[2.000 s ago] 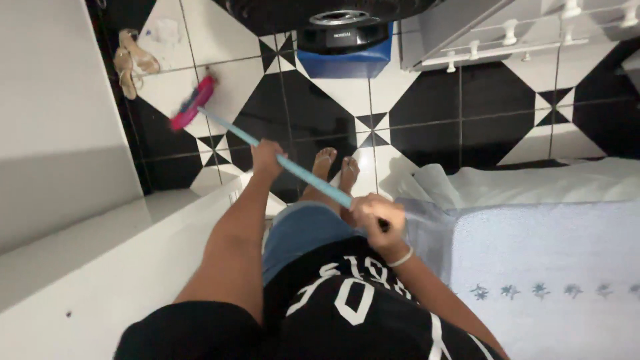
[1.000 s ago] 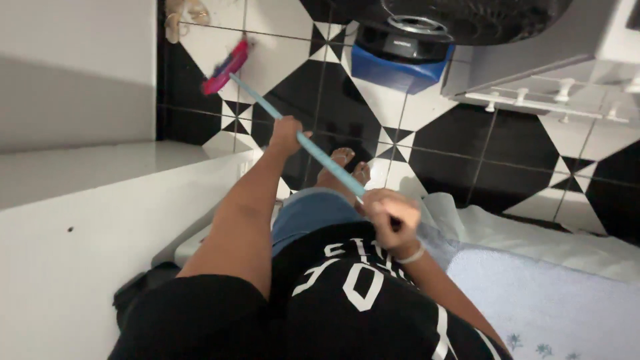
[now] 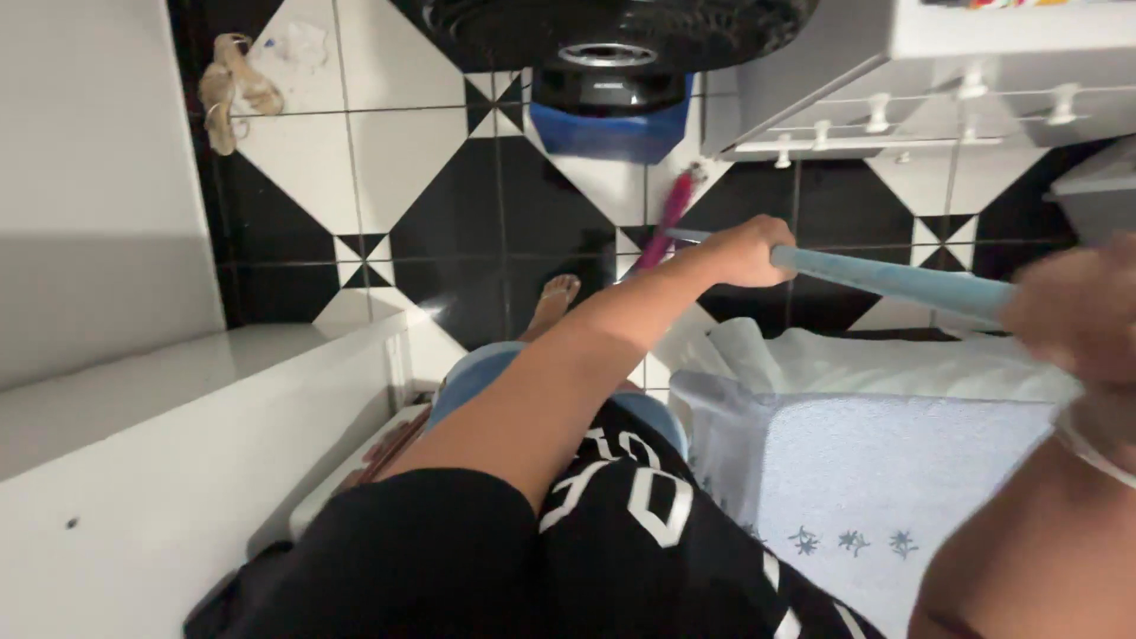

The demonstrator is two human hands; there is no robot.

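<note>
A broom with a light blue handle (image 3: 887,277) slants across the view from right to centre. My left hand (image 3: 754,252) is closed around its lower part, and my right hand (image 3: 1078,311), blurred at the right edge, grips the upper end. The pink broom head (image 3: 672,217) rests on the black and white tiled floor, just below a blue box. Part of the head is hidden behind my left forearm.
A black fan (image 3: 612,55) stands over the blue box (image 3: 612,133). Beige sandals (image 3: 232,93) lie at upper left. White furniture with knobs (image 3: 879,114) is at upper right, a bed with a pale cover (image 3: 887,461) at lower right, a white panel (image 3: 177,444) at left.
The broom head has moved from the upper left, near the sandals, rightward to below the blue box. Both hands have shifted right with the handle, still holding it.
</note>
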